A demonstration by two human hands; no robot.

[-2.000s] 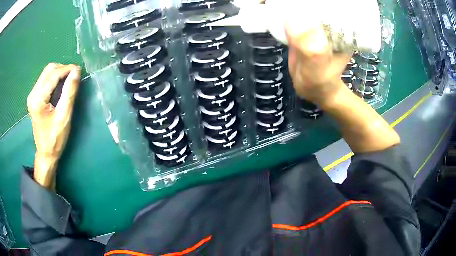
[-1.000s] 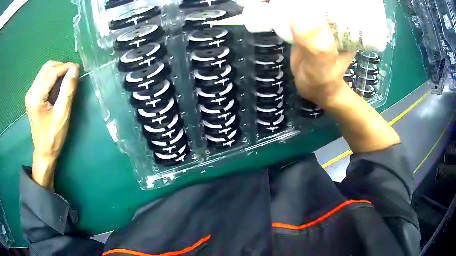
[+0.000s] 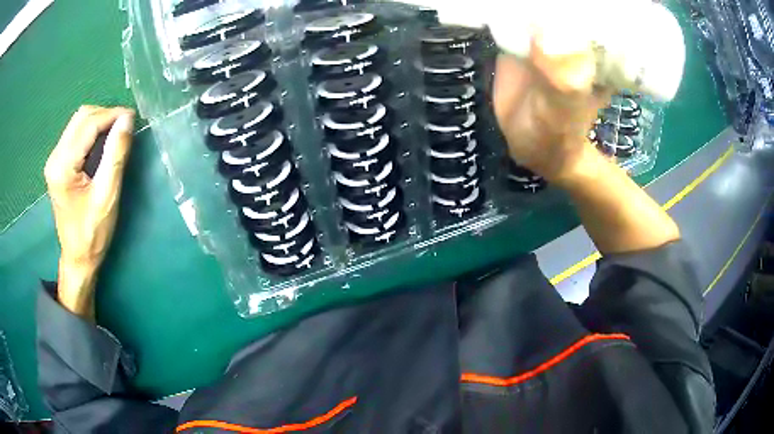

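My right hand (image 3: 547, 114) is closed around a white bottle (image 3: 641, 47) at the upper right, above the clear tray (image 3: 395, 257). The bottle is overexposed and blurred; it lies sideways and its narrower end points left. Glossy black curved parts (image 3: 361, 147) stand in columns in the tray. The bottle, hand and forearm hide part of the right columns. My left hand (image 3: 85, 182) rests curled on the mat, left of the tray. A dark patch shows between its thumb and fingers; I cannot tell whether it is an object or shadow.
The green mat (image 3: 170, 288) lies under the tray. Crumpled-looking clear plastic (image 3: 743, 76) is at the upper right edge. More clear plastic shows at the lower left edge. A grey floor with yellow lines (image 3: 700, 188) shows at right. My dark jacket fills the bottom.
My right hand and the bottle have shifted slightly right, and the nozzle end has moved up and away from the second column. My left hand has hardly moved.
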